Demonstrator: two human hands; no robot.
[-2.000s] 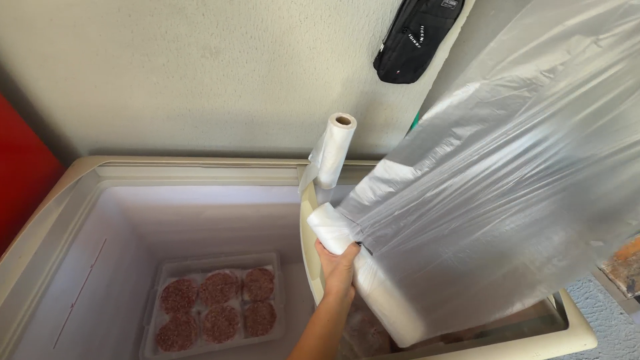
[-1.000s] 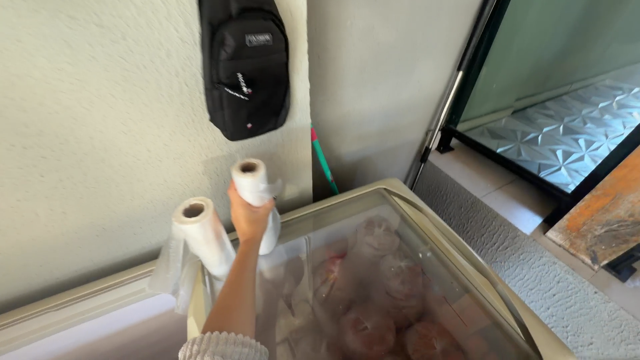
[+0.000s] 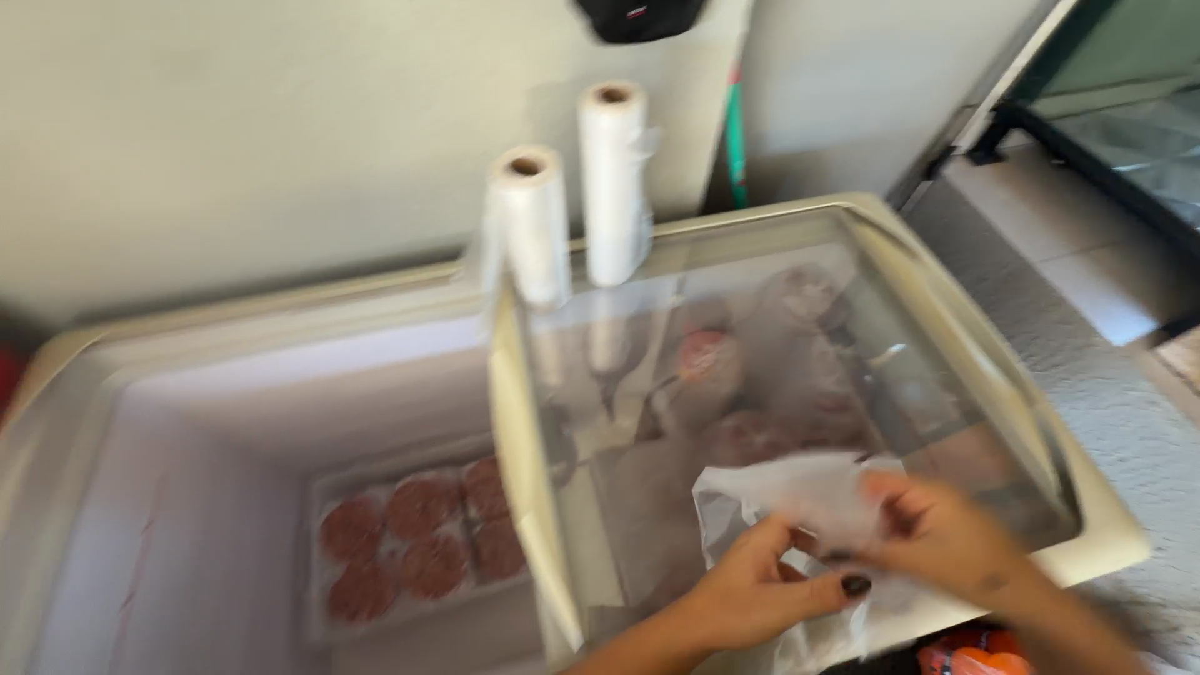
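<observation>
My left hand (image 3: 764,591) and my right hand (image 3: 947,539) hold a crumpled translucent plastic bag (image 3: 816,487) between their fingers, above the front right of a chest freezer's glass lid (image 3: 647,506). The right hand is blurred. Two white rolls of plastic bags, one nearer (image 3: 534,230) and one farther (image 3: 611,187), stand upright on the lid's back edge by the wall. Beneath the glass lie wrapped packages of meat (image 3: 750,431). In the uncovered left part, a tray (image 3: 319,591) holds several round ground-meat patties (image 3: 422,506).
The freezer's pale rim (image 3: 281,295) runs along the wall. A black bag (image 3: 642,19) hangs above. A green pole (image 3: 736,141) leans in the corner. Orange items in a net (image 3: 975,656) show below the freezer's front edge. A dark metal frame (image 3: 1097,178) stands at right.
One roll, held by a hand a second ago, now stands released beside the other. Both hands are now in view with a plastic bag between them. The view has swung back left and down.
</observation>
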